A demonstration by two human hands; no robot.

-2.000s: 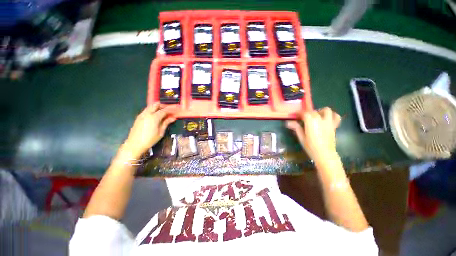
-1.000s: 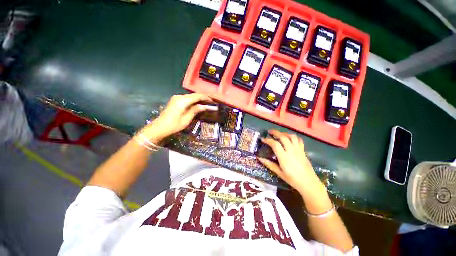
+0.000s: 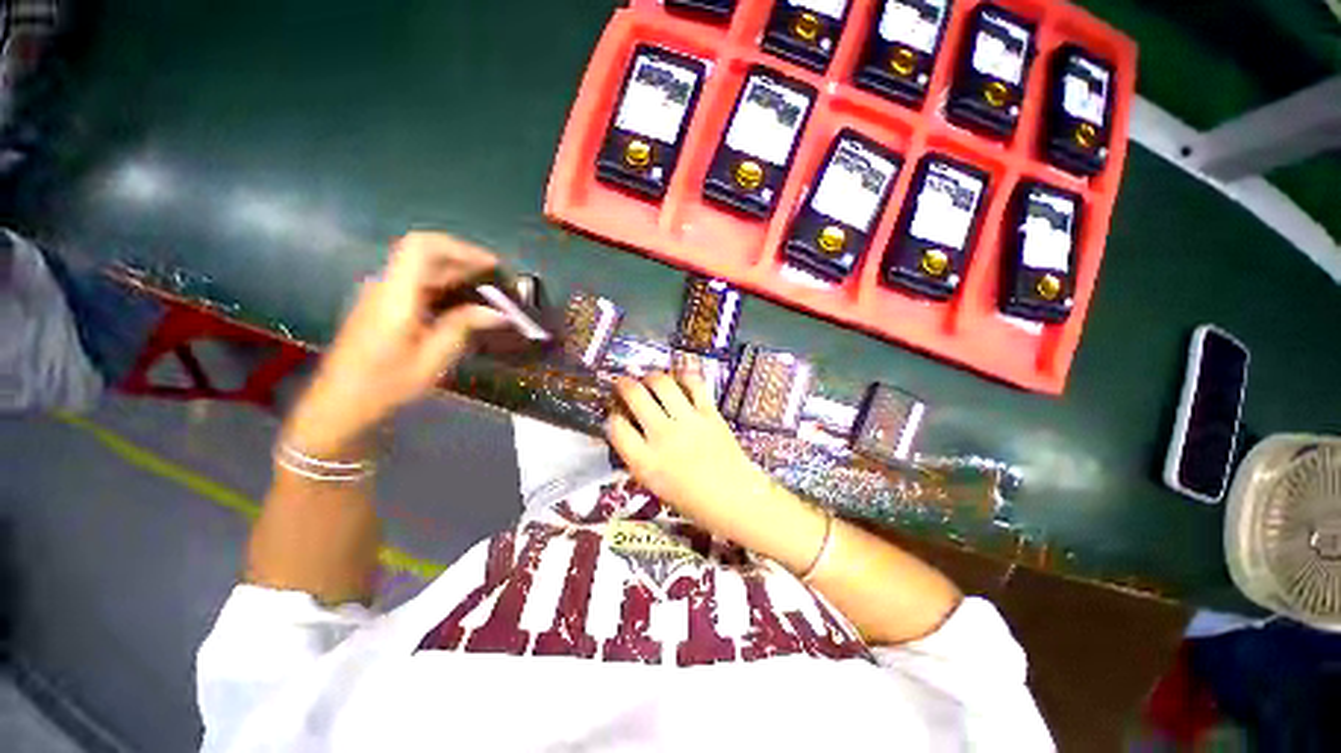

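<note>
Small flat batteries lie loose along the bench's front edge, such as a brown one [image 3: 772, 389] and a darker one [image 3: 888, 422]. My left hand [image 3: 385, 346] holds a small dark battery with a pale edge [image 3: 513, 313], tilted above the bench at the row's left end. My right hand [image 3: 680, 446] is palm down at the middle of the row, fingertips at a battery; its grip is unclear. A black piece with gold marks [image 3: 707, 313] lies just beyond. The red tray [image 3: 824, 312] holds black handsets [image 3: 935, 225] with white labels and gold marks.
The tray's far edge is cut off by the top of the picture. A white-rimmed smartphone [image 3: 1210, 414] and a round beige fan [image 3: 1302, 530] are at the right. The bench's worn front edge [image 3: 971, 515] runs close to my body. A grey bar stands at the upper right.
My left hand has moved left and lifted a battery. My right hand has moved left from the row's right part to its middle. The view has shifted; earlier both hands were at the tray's front edge.
</note>
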